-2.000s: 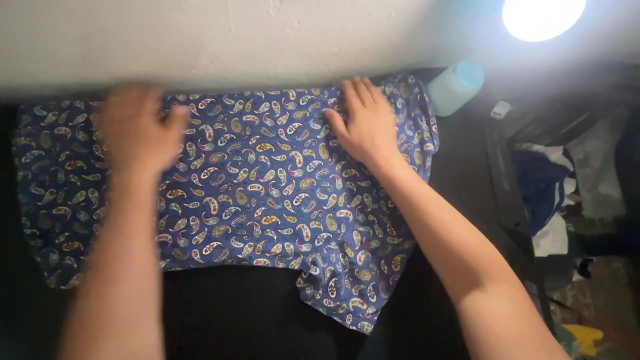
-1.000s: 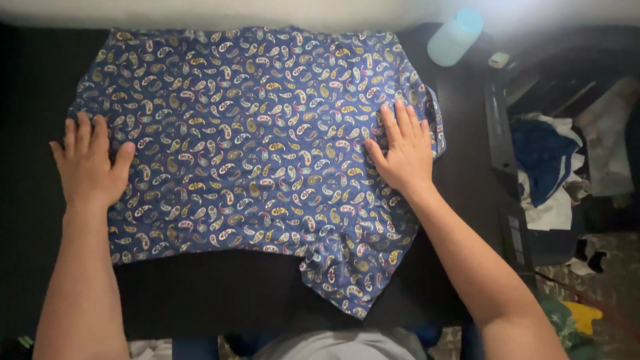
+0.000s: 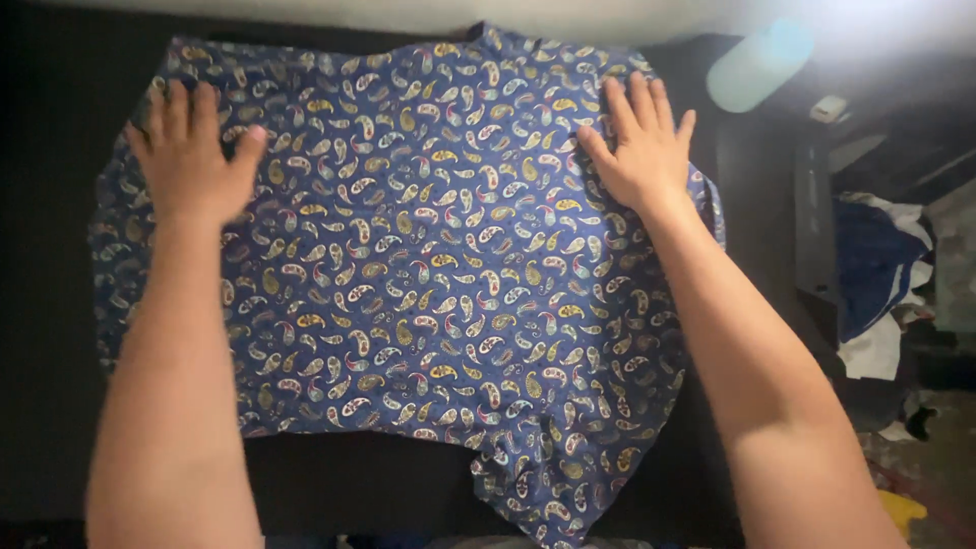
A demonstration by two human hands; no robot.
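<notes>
A dark blue paisley-print garment (image 3: 412, 252) lies spread out on a black table (image 3: 366, 488). My left hand (image 3: 194, 156) rests palm down near its upper left corner, with the fingers apart. Near the upper right corner, my right hand (image 3: 644, 141) is also flat on the fabric, its fingers spread. Neither hand grips the cloth. A narrower part of the garment, perhaps a sleeve, hangs toward me at the lower right, with some wrinkles. Small folds show along the far edge.
A light blue bottle or canister (image 3: 759, 67) lies beyond my right hand, near the wall. A small white object (image 3: 829, 108) is beside it. Right of the table, blue and white cloths (image 3: 877, 259) lie in a dark, cluttered area.
Compared with one second ago, both hands have moved away from me over the cloth, toward its far corners. The left hand was at the garment's left edge then.
</notes>
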